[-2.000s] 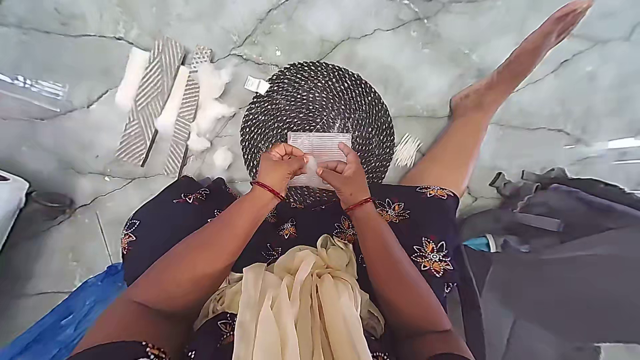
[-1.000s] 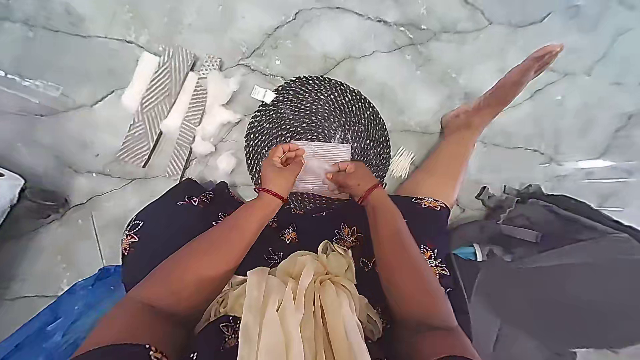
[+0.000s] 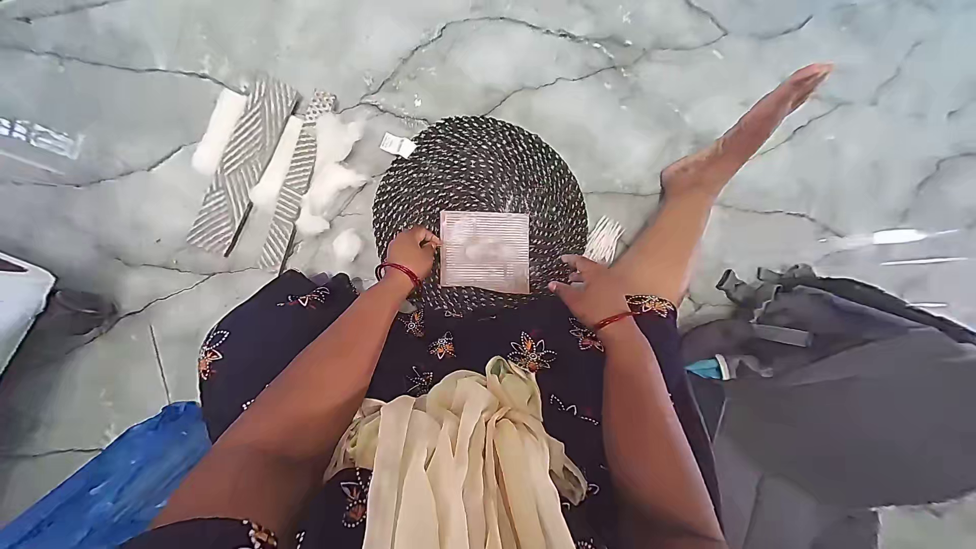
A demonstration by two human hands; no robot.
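Note:
A square translucent ribbed sheet (image 3: 485,252), with a whitish patch in its middle, lies on a round black-and-white braided mat (image 3: 480,164). My left hand (image 3: 412,255) is at the sheet's left edge, fingers bent together; whether they pinch the edge cannot be made out. Just right of the sheet, my right hand (image 3: 591,288) has its fingers apart and holds nothing. A bundle of thin white sticks or wicks (image 3: 605,239) lies at the mat's right edge. A small white tag (image 3: 397,145) sticks out at its upper left.
Left of the mat lie striped strips (image 3: 248,168), white fluffy cotton-like pieces (image 3: 332,175) and white rolls (image 3: 219,131). My bare leg (image 3: 686,198) stretches to the upper right. Grey fabric or a bag (image 3: 831,404) lies at right, blue plastic (image 3: 122,476) at lower left.
Both hands were on the sheet with fingers together. My right hand has let go and moved right, its fingers now spread. The sheet shows uncovered on the mat.

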